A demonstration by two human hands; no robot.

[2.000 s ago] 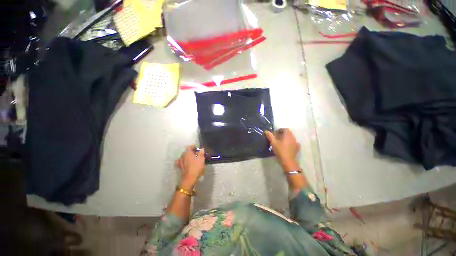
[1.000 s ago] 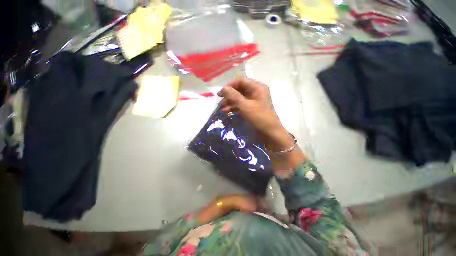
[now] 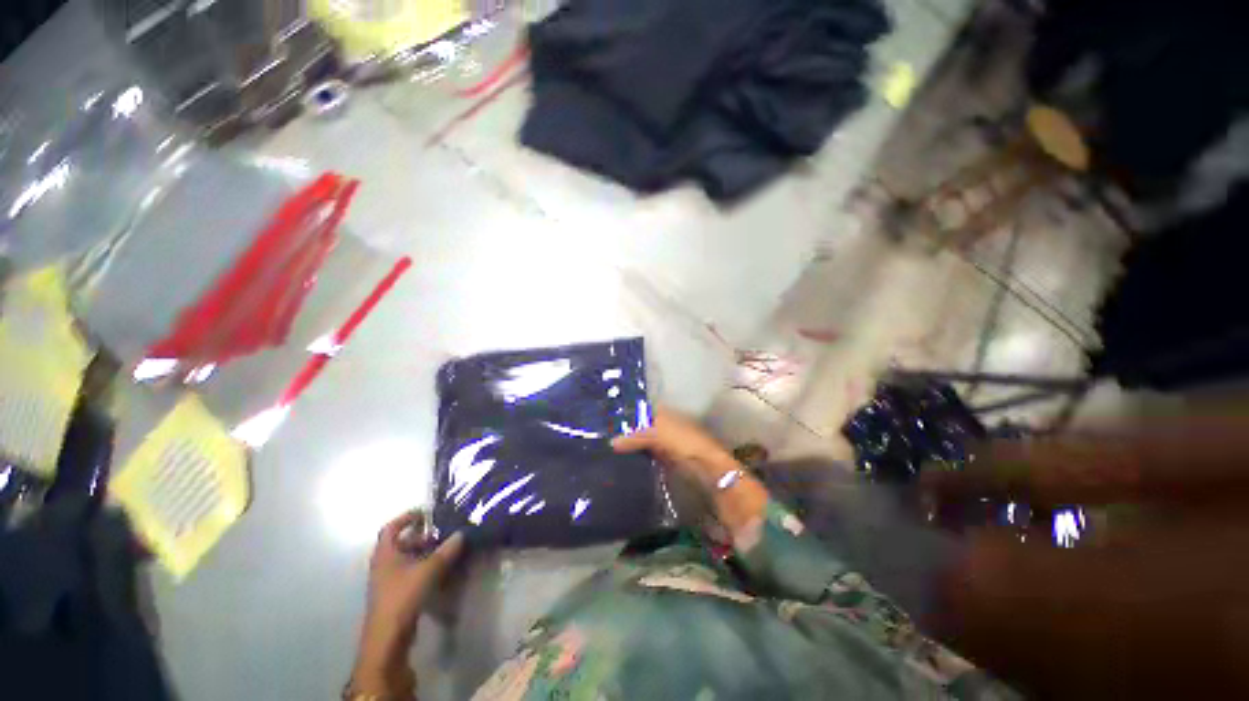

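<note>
A packed garment [image 3: 548, 438], a dark square in shiny clear plastic, is held near the table's front edge. My left hand [image 3: 406, 559] grips its near left corner. My right hand [image 3: 681, 449] grips its right side, with the fingers on top. Whether the pack touches the table cannot be told. Empty polybags with red bands [image 3: 260, 281] lie in an overlapping stack to the left of the pack.
Yellow sticker sheets [image 3: 181, 483] lie at left. A dark garment pile [image 3: 705, 89] lies at the far side, another [image 3: 69, 616] at lower left. A tape roll [image 3: 326, 96] is at upper left. A wooden stool [image 3: 979, 192] and shiny black packs [image 3: 915, 427] are beyond the table.
The view has swung right, bringing the floor and stool in. The pack, turned diagonally one second ago, is squarer to me. My right hand has moved from its far corner to its right side.
</note>
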